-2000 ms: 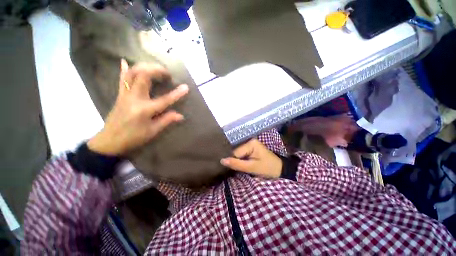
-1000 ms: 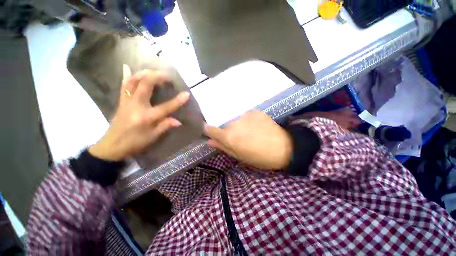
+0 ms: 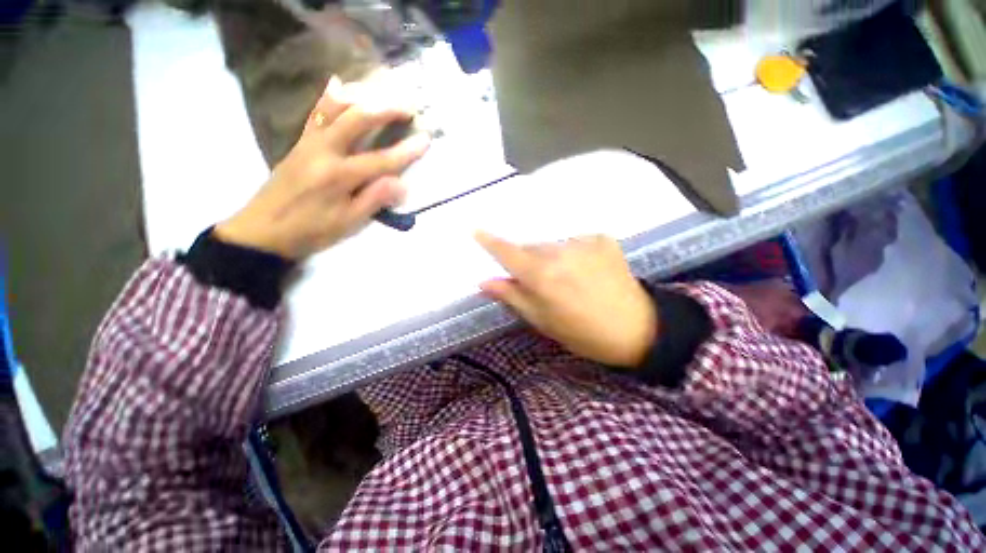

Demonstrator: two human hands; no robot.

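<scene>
The olive-brown cut panel (image 3: 276,81) lies on the white table behind and left of the needle area, partly hidden by my left hand. My left hand (image 3: 344,162) is at the panel's near end, fingers spread and bent, close to the lamp glow; no grip on the cloth shows. My right hand (image 3: 578,294) is empty above the table's front edge, index finger pointing left. The sewing machine head (image 3: 400,27) is blurred at the top, with a blue part (image 3: 470,45) beside it. A small dark piece (image 3: 396,219) shows below my left fingers.
More notched olive-brown panels (image 3: 616,86) lie right of the needle. Long panels (image 3: 65,162) hang at the far left. A yellow tag (image 3: 781,73) and a black flat object (image 3: 874,65) lie at the right. The ruler strip (image 3: 714,240) lines the front edge. Fabric bundles (image 3: 897,281) sit below right.
The panel has moved away from the front edge toward the machine. My left hand has moved up with it. My right hand, earlier at the panel's near edge, is now off the cloth.
</scene>
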